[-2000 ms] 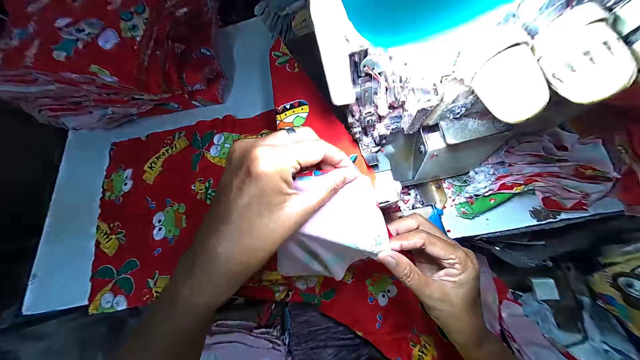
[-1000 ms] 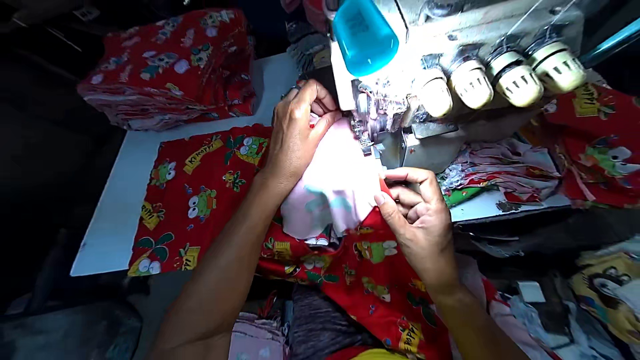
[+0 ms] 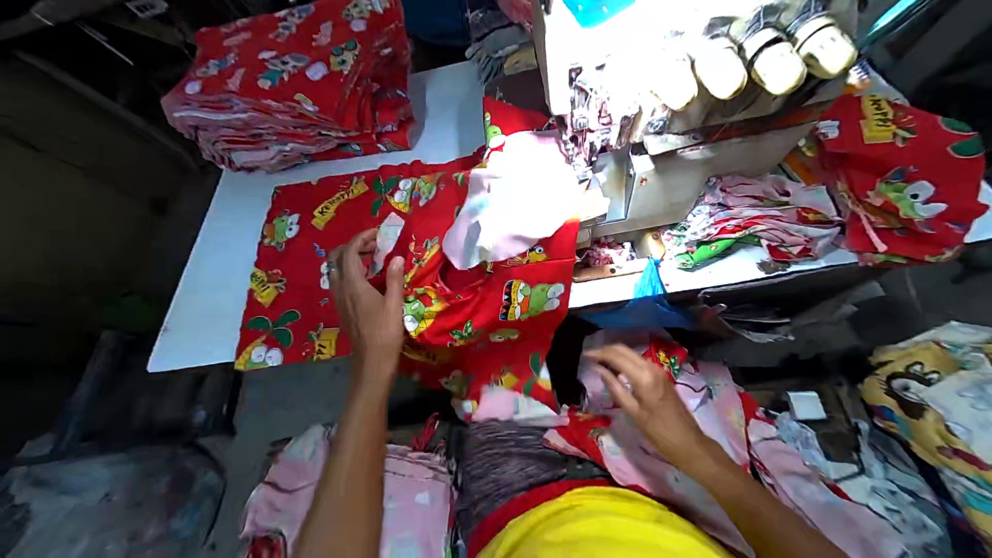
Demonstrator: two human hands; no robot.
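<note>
Red frog-print fabric (image 3: 535,283) lies over the front of the white table and hangs past its edge, with a pale pink piece (image 3: 515,198) on it beside the needle area of the overlock sewing machine (image 3: 597,139). My left hand (image 3: 368,298) rests at the red fabric, thumb and fingers spread around a small raised pale flap; whether it pinches the cloth is not clear. Lower right, my right hand (image 3: 643,391) hovers over pink and red fabric pieces (image 3: 697,465) near my lap, fingers loosely curled, with nothing visible in them.
A thick stack of folded red printed fabric (image 3: 294,85) stands at the back left of the white table (image 3: 194,310). Right of the machine lie pink and red scraps (image 3: 759,217) and another red printed piece (image 3: 907,186). A blue plastic bag (image 3: 647,302) hangs at the table edge.
Both hands have left the pale pink piece at the machine. My left hand has moved down onto the red fabric; my right hand has let go and dropped toward my lap.
</note>
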